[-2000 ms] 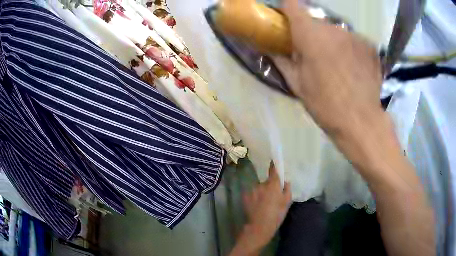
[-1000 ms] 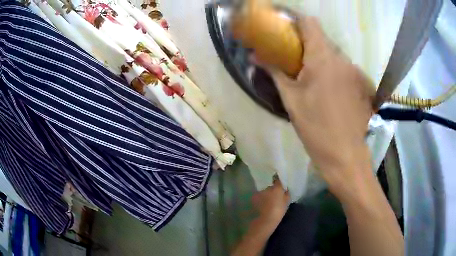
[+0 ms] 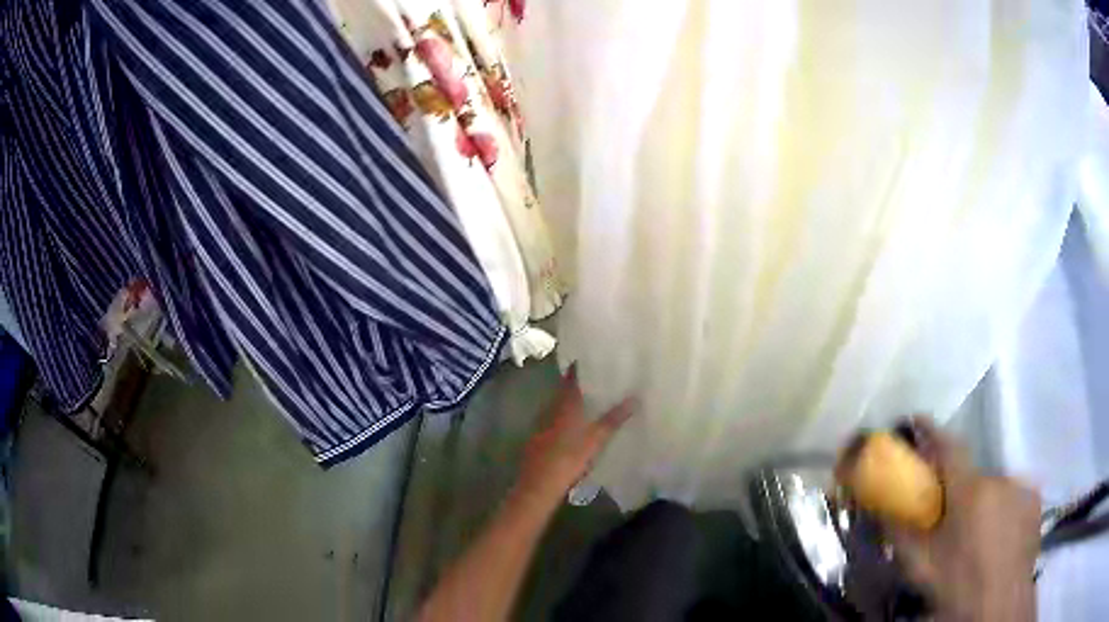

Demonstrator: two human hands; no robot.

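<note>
The sheer white garment [image 3: 754, 231] hangs in front of me, with yellowish tones in its folds. My left hand [image 3: 569, 440] is at its lower left edge, fingers at the cloth; a fold may be between thumb and fingers, but this is unclear. My right hand [image 3: 961, 516] is at the lower right, blurred, closed around the orange handle of the steam iron [image 3: 812, 525]. The iron's shiny metal body is below the garment's hem, partly cut off by the lower frame edge.
Navy striped garments [image 3: 292, 182] hang at left. A cream floral garment [image 3: 468, 134] hangs between them and the white one. A bluish-white board cover [image 3: 1056, 365] is at right, with a dark cord [image 3: 1075, 520] near it. The grey-green floor [image 3: 280, 510] shows below.
The iron and my right hand have moved from the upper middle down to the lower right, off the garment's upper part. The garment now hangs wider in view. My left hand appears further left.
</note>
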